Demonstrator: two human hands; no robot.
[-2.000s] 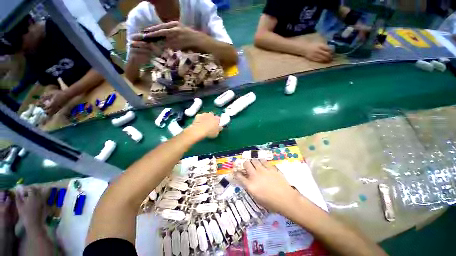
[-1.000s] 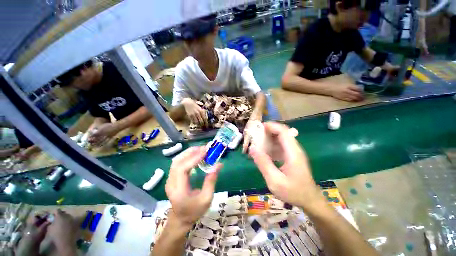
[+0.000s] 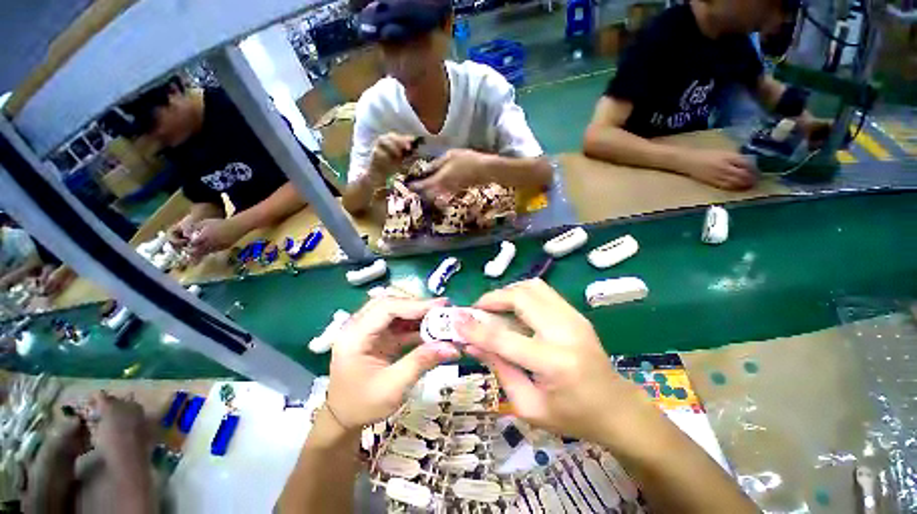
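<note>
A white rounded housing (image 3: 440, 324) is held between both hands in front of me, above the near edge of the green belt. One end of it faces me; no blue or green shows on it. My left hand (image 3: 377, 366) grips it from the left with thumb and fingers. My right hand (image 3: 543, 361) holds it from the right, its fingertips on the end. Beige elongated parts (image 3: 463, 442) lie in rows on the bench below my hands, partly hidden by my right forearm.
The green belt (image 3: 764, 291) carries several white housings (image 3: 615, 291). A grey metal frame (image 3: 287, 151) stands at left. Three people sit across the belt; another person's hands (image 3: 96, 442) are at lower left near blue batteries (image 3: 225, 434). Clear plastic (image 3: 880, 392) lies at right.
The open shell with blue and green inside no longer shows. My hands have come together on one white housing. The person opposite has drawn a hand back from the belt.
</note>
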